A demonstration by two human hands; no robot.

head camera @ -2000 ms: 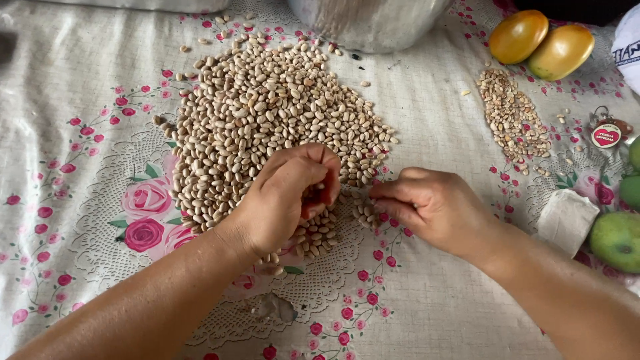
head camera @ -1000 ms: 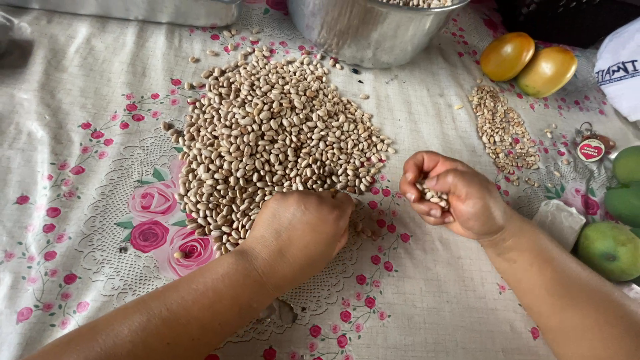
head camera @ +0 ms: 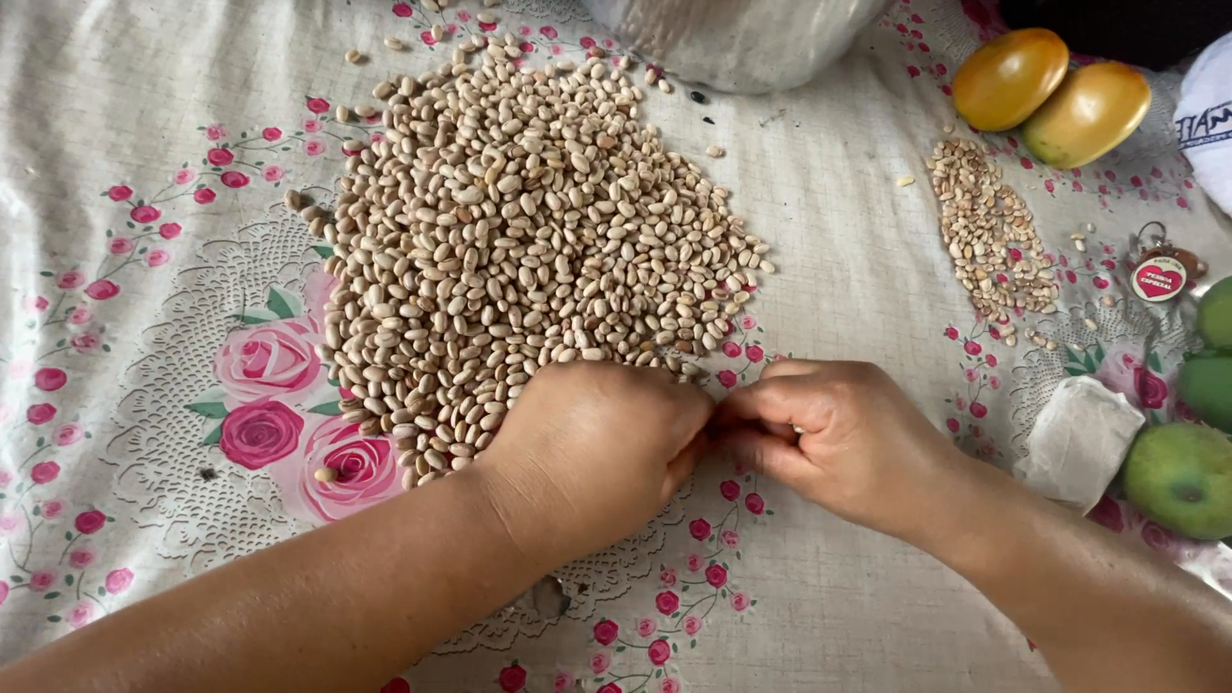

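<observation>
A large heap of pale dried beans (head camera: 539, 212) lies on a floral tablecloth (head camera: 828, 597). My left hand (head camera: 606, 443) rests at the heap's near edge, fingers curled down; what is under them is hidden. My right hand (head camera: 818, 433) is just right of it, and the fingertips of both hands meet. A small pale bit, probably a bean, shows between the curled fingers of my right hand. Farther right lies a smaller, narrow pile of beans (head camera: 991, 231), apart from the heap.
A metal pot (head camera: 741, 38) stands behind the heap. At right are two orange-yellow fruits (head camera: 1011, 79), a heart keychain (head camera: 1158, 277), a white block-like object (head camera: 1080, 443), green fruits (head camera: 1179, 479) and a white cloth item with writing (head camera: 1208, 125).
My right hand, which held several beans in its curled fingers a second ago, has moved left to meet my left hand.
</observation>
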